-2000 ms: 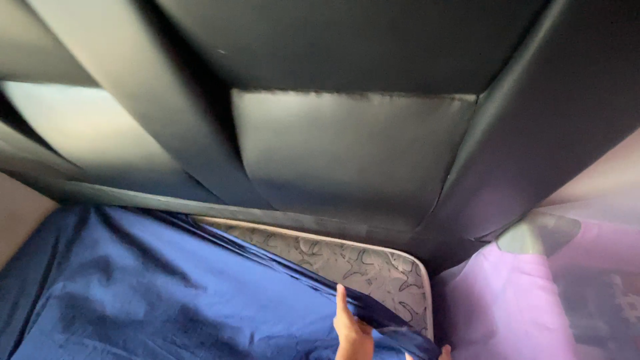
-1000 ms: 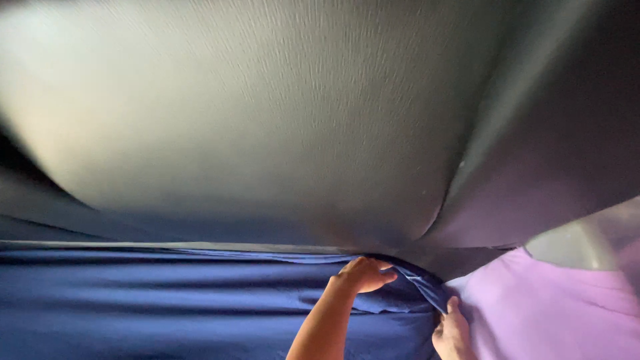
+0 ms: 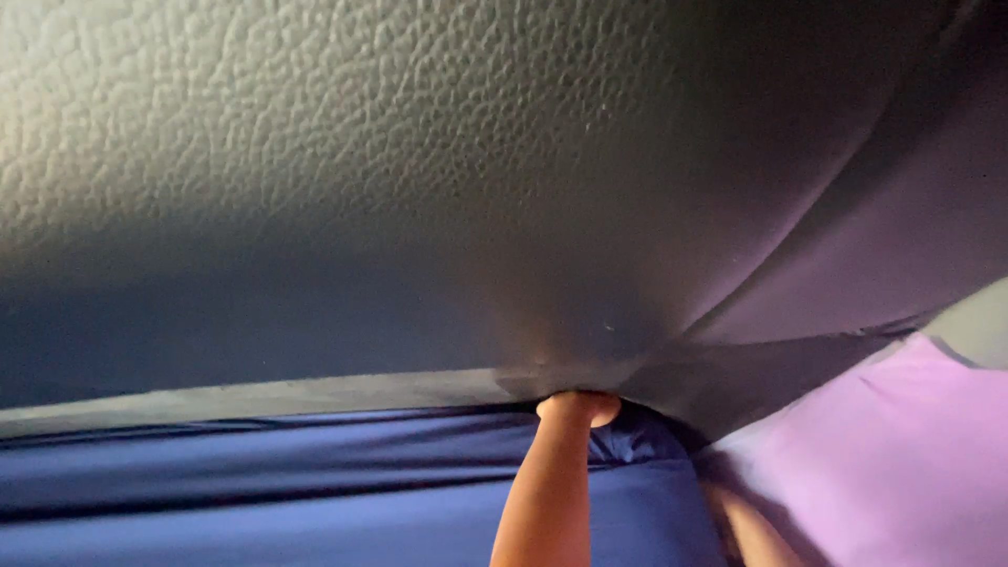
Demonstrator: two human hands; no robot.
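A blue fitted sheet [image 3: 315,488] covers the mattress along the lower part of the view, with folds running beside its far edge. My left hand [image 3: 579,407] reaches to the far edge near the mattress corner, and its fingers are hidden in the gap against the padded headboard. Of my right arm only the forearm shows, low at the right side of the mattress; that hand is hidden between the mattress side and the pink cloth.
The dark textured leatherette headboard [image 3: 331,157] rises close in front and fills the upper view. Pink cloth [image 3: 882,457] lies to the right of the mattress, with a pale object [image 3: 972,327] behind it.
Two seconds ago the patterned mattress corner was bare; the blue sheet now covers it. My left hand has gone down behind the far edge, and my right hand has slipped out of sight. The view is closer.
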